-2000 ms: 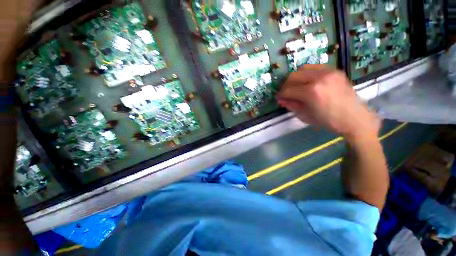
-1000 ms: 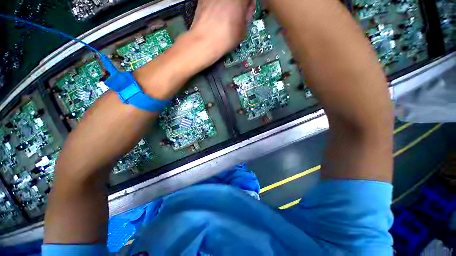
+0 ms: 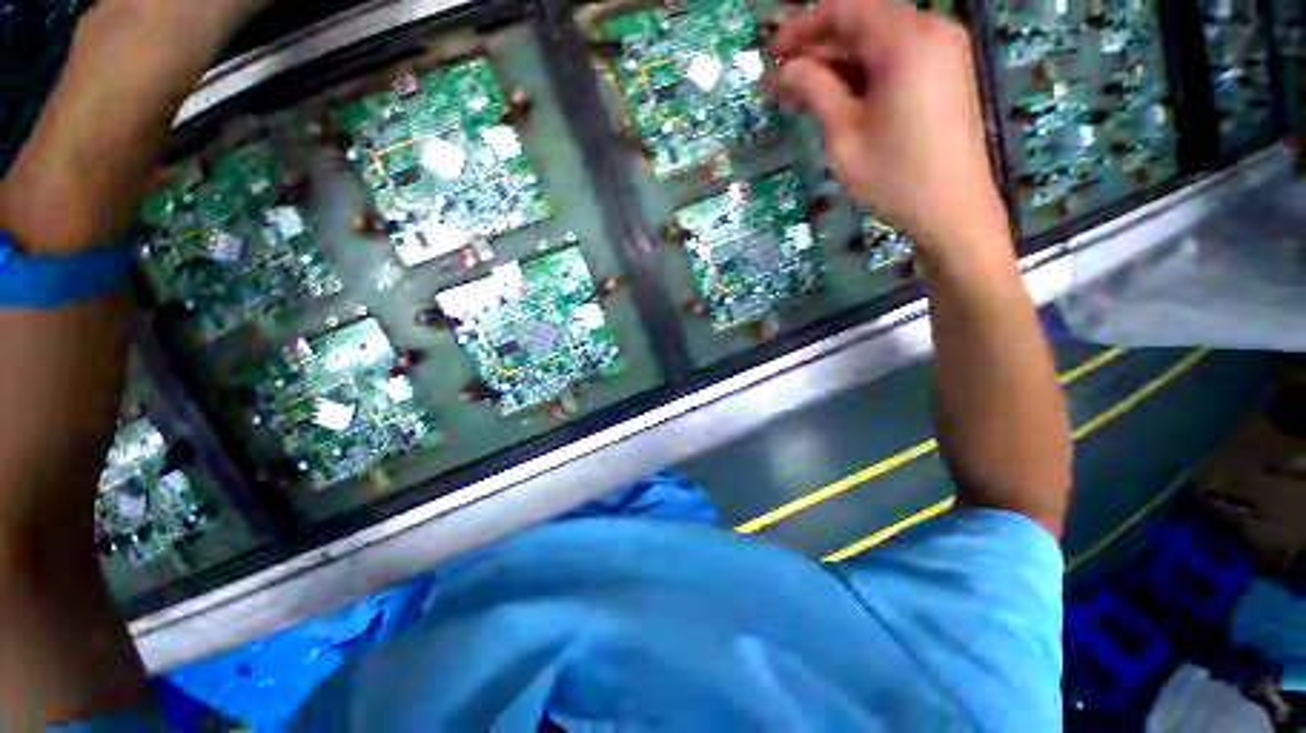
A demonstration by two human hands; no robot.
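Observation:
My right hand [image 3: 888, 122] is at the upper middle right, over the carrier pallet [image 3: 573, 272]. Its fingers are bent, with the tips beside a green circuit board [image 3: 685, 89]; whether a small part is between them cannot be told. My left hand [image 3: 165, 36] is at the top left, blurred and cut off by the picture's top edge, its fingers hidden. A blue strap [image 3: 65, 275] is on my left wrist. More boards lie flat, such as one [image 3: 447, 161] with a pale tilted square and one [image 3: 530, 329] nearer me.
Black frame bars [image 3: 609, 201] separate the pallets. A silver rail [image 3: 573, 465] runs between the pallets and my blue smock [image 3: 616, 616]. Translucent sheeting [image 3: 1189, 294] hangs at the right. Yellow lines [image 3: 845, 487] mark the floor. Blue objects [image 3: 1132, 630] are at the lower right.
My left hand has moved from the top middle to the far upper left. My right hand, cut off by the top edge a second ago, is now in view. The boards between are uncovered.

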